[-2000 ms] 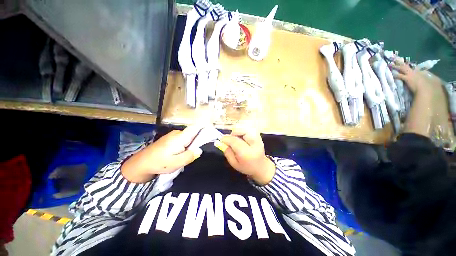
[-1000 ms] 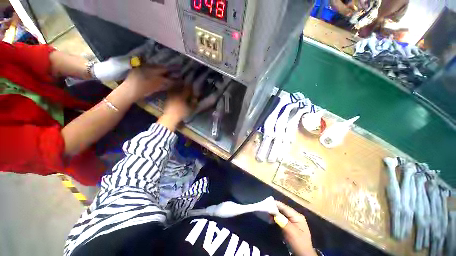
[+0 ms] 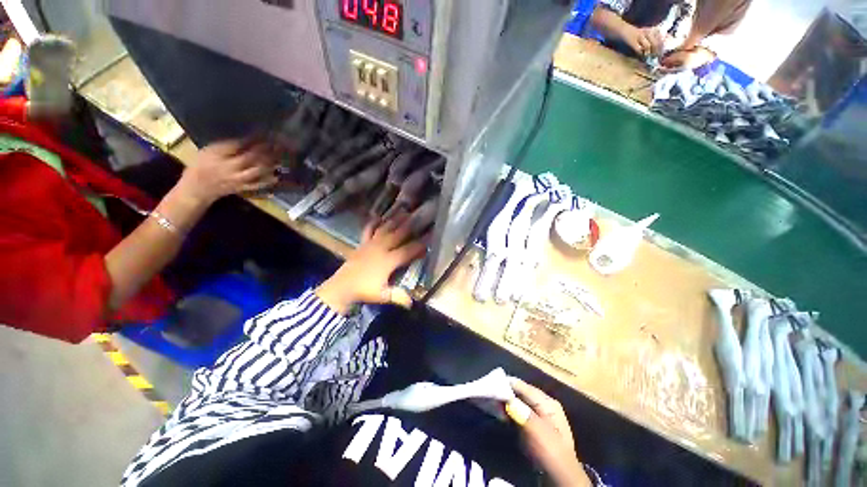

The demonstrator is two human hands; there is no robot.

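Observation:
My left hand (image 3: pixel 380 263) reaches into the open front of the grey heating box (image 3: pixel 494 81), its fingers at the dark-looking limb parts (image 3: pixel 414 181) at the right end. Whether it grips one is hard to tell. My right hand (image 3: pixel 544 418), with a yellow finger cot, holds one end of a white-grey limb part (image 3: pixel 433 394) over my lap. That part lies about level, its far end towards my left sleeve. The box shows red digits.
Limb parts (image 3: pixel 523 233) stand in a row beside the box, others (image 3: pixel 780 366) at the right. A round tub (image 3: pixel 574 229), white bottle (image 3: pixel 618 249) and pin block (image 3: pixel 547 335) lie between. A person in red (image 3: pixel 57 238) reaches to the box; another works across the green belt (image 3: pixel 618 143).
My left hand has moved right inside the box, to its right end. The neighbour's hands have drawn back left, and the limb part held there is gone from view. The right hand still holds its part.

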